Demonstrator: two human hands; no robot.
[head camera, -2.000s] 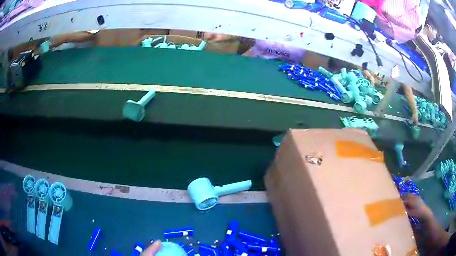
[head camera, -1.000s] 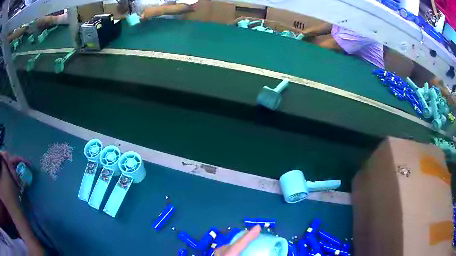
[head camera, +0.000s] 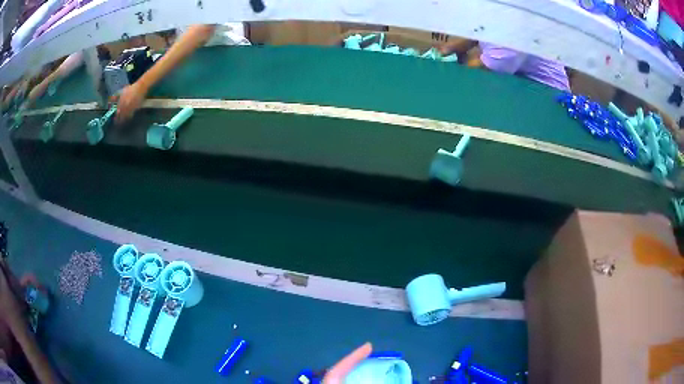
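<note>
A light turquoise fan body (head camera: 384, 370) is at the bottom edge, cut off by the frame. A finger of my left hand (head camera: 350, 364) lies along its left side; the rest of that hand is out of the picture. My right hand is not in view. Blue battery cells lie around the fan body, one loose cell (head camera: 232, 356) to its left and others (head camera: 484, 373) to its right. Three open fan halves (head camera: 151, 301) lie side by side further left, spoked heads up and small boards showing. One whole fan (head camera: 429, 299) lies on the near pale rail.
A large brown carton (head camera: 592, 300) stands at the right. The dark green belt (head camera: 300, 217) carries several fans. A heap of tiny bits (head camera: 79, 274) lies at the left, near another person's hand. A white shelf beam (head camera: 360, 16) crosses the top. Cells and fans are heaped far right.
Another person's arm now reaches over the far left of the belt, and another fan lies beside that hand. The fan on the belt's middle has moved right. The fan body at my left hand sits lower in view.
</note>
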